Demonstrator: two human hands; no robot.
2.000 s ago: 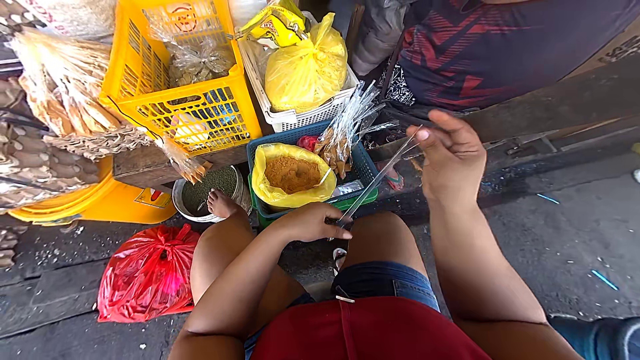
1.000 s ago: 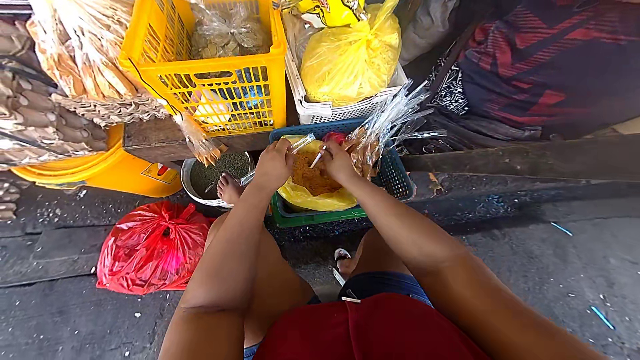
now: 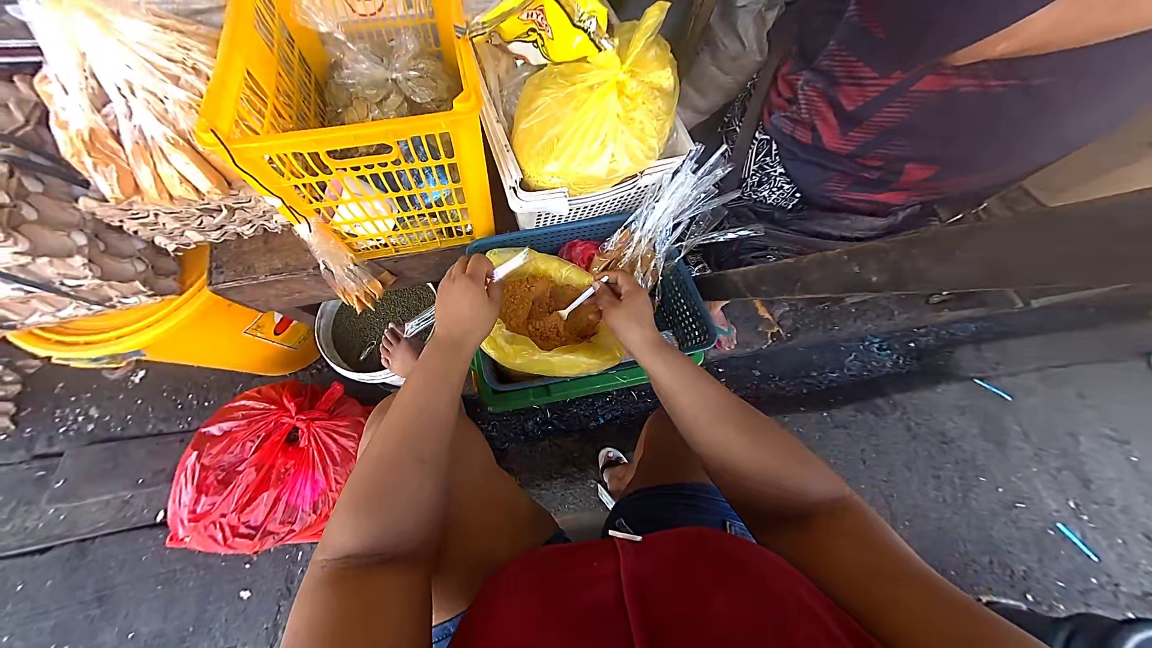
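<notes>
My right hand (image 3: 625, 308) holds a small white plastic spoon (image 3: 580, 301), whose bowl touches the orange-brown powder (image 3: 540, 315) in an open yellow plastic bag (image 3: 562, 360). At the bag's left edge, my left hand (image 3: 468, 301) is closed on a narrow clear plastic sleeve (image 3: 511, 265); part of the sleeve shows on either side of the fingers. The bag sits in a blue plastic basket (image 3: 688, 315) over a green one (image 3: 585, 390). Bundled clear plastic wrappers with brown contents (image 3: 643, 234) lie beside the bag, to the right.
Behind stand a yellow crate (image 3: 360, 144) and a white basket (image 3: 562, 202) with a tied yellow bag (image 3: 594, 112). A bucket of dark green grains (image 3: 346, 351) and a tied red bag (image 3: 270, 468) are at left. Another person (image 3: 900, 108) is at upper right.
Both hands have moved from above my lap to the powder bag since two seconds ago. The spoon shows in my right hand, lower in the powder than a second ago is unclear.
</notes>
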